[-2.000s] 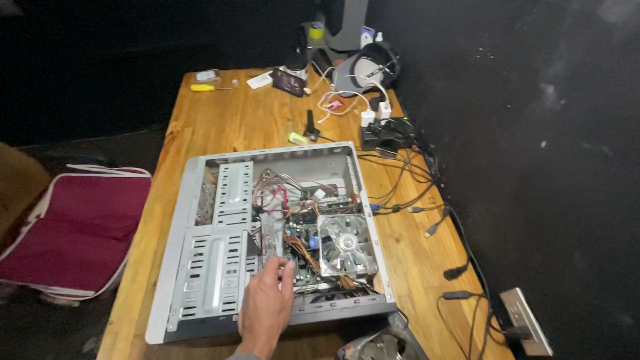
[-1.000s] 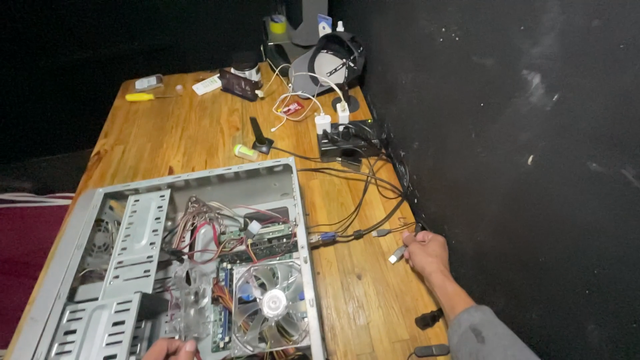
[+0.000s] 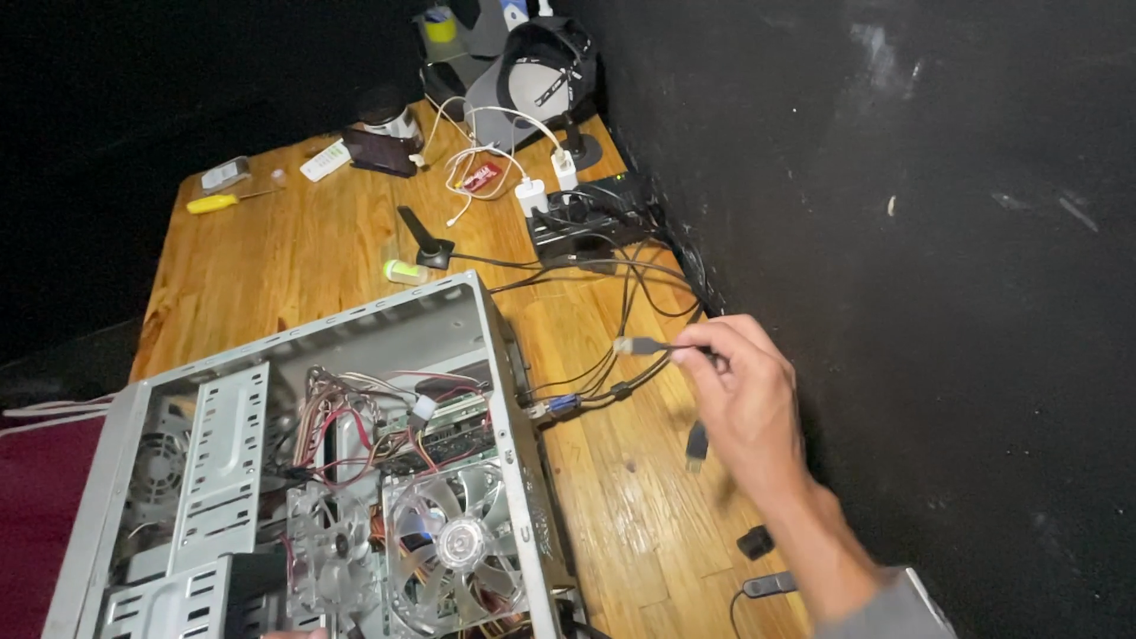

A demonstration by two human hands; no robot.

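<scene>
Between thumb and fingers, my right hand [image 3: 741,390] pinches the cable of a dark plug with a metal tip [image 3: 641,346], held over the table to the right of an opened computer case [image 3: 519,461]. Only a fingertip of my left hand [image 3: 302,634] shows, at the bottom edge over the case; what it touches cannot be seen. Inside the case are a clear fan [image 3: 463,541], a second clear fan [image 3: 337,543], bundled wires [image 3: 328,399] and a metal drive cage [image 3: 222,470]. A blue connector [image 3: 563,404] sits at the case's rear.
A black power strip [image 3: 590,213] with white adapters and tangled cables lies behind the case, beside the black wall [image 3: 887,266]. A small antenna stand [image 3: 433,253], a yellow screwdriver [image 3: 213,204], a white remote [image 3: 326,161] and a cap [image 3: 532,84] rest farther back. More connectors [image 3: 770,584] lie at the lower right.
My right hand, over the case two seconds ago or out of sight then, is at the cables right of it in both later frames. The plug is now held farther left. The view has shifted.
</scene>
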